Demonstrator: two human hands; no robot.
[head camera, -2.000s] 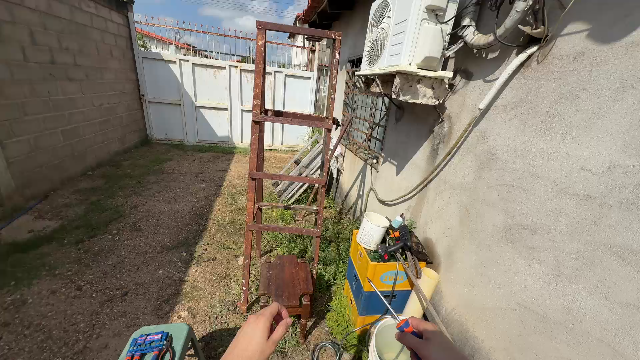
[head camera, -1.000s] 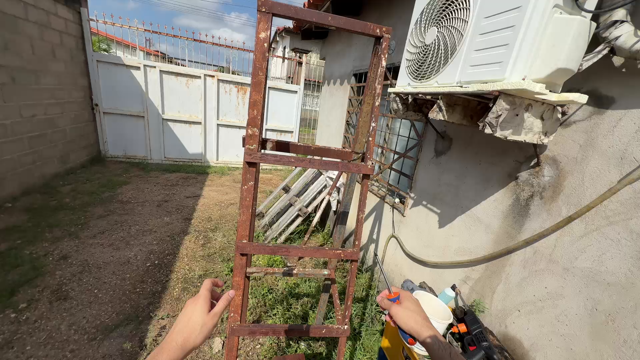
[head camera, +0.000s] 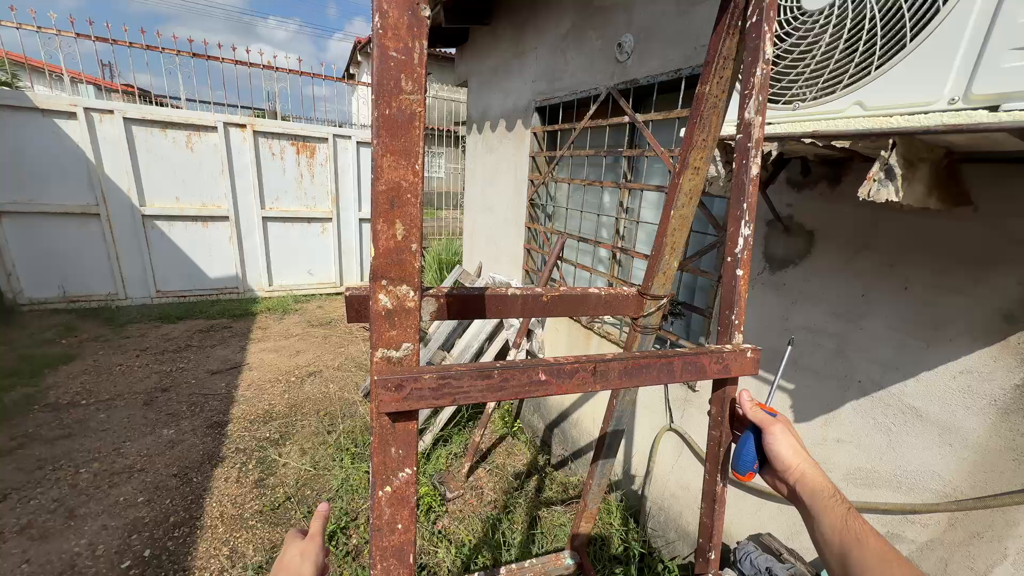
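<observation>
A rusty brown metal stepladder (head camera: 398, 240) stands close in front of me, its rear leg bound with wire to a crossbar. My right hand (head camera: 772, 448) is wrapped around the blue and orange handle of a screwdriver (head camera: 750, 450), whose shaft points up. The fingers of that hand are at the ladder's right upright (head camera: 730, 320); whether they grip it I cannot tell. Low in the view, left of the ladder's left upright, is my left hand (head camera: 304, 548), holding nothing visible, one finger raised. Its lower part is cut off by the frame's edge.
An air conditioner's outdoor unit (head camera: 872, 56) juts from the wall at upper right. A barred window (head camera: 616, 200) is behind the ladder, with stacked boards (head camera: 464, 344) on the ground. A hose (head camera: 920, 506) runs along the wall. A white metal gate (head camera: 184, 208) closes the yard's far side.
The view has moved much closer to the ladder. My right hand, with the screwdriver, is now beside the right upright. The stool and crates seen earlier are out of view.
</observation>
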